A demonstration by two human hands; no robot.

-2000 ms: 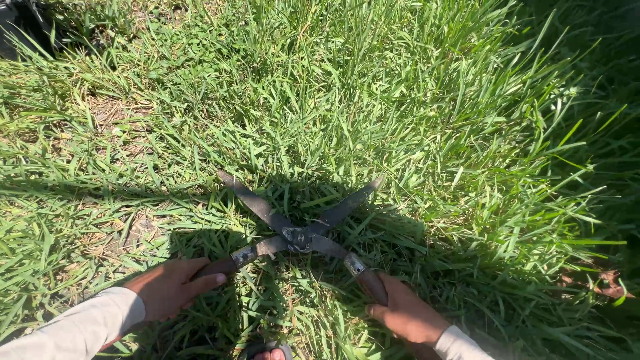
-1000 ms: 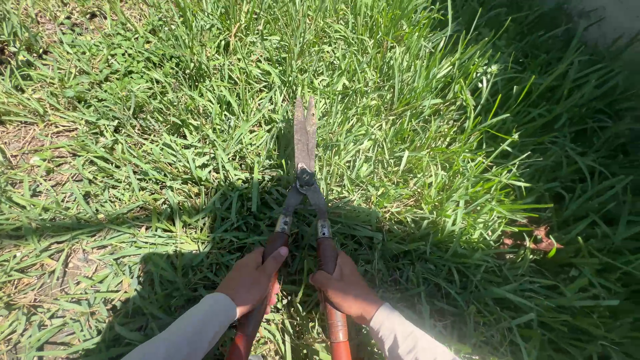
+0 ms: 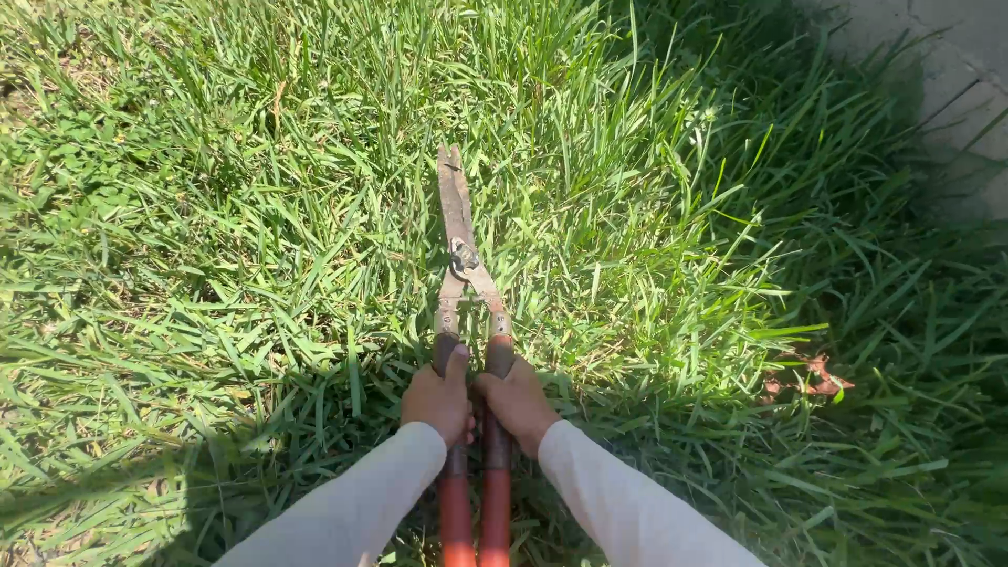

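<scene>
Hedge shears [image 3: 458,209] with worn metal blades and red-and-brown handles point away from me over green grass [image 3: 598,260]. The blades lie together, overlapping, with a small gap at the tips. My left hand [image 3: 438,398] is wrapped around the left handle, its thumb along the top. Around the right handle closes my right hand [image 3: 516,398], and the two hands are nearly touching. Both handles run side by side below the hands to the bottom edge of the view. Light sleeves cover both forearms.
A pale concrete or stone surface [image 3: 961,87] lies at the upper right, beside taller shaded grass. A reddish-brown dry leaf [image 3: 819,378] rests in the grass to the right. Low leafy plants [image 3: 126,150] grow at the upper left.
The shears' blades were spread wide two seconds ago and are now together. My hands have come from far apart to side by side. The view has shifted somewhat.
</scene>
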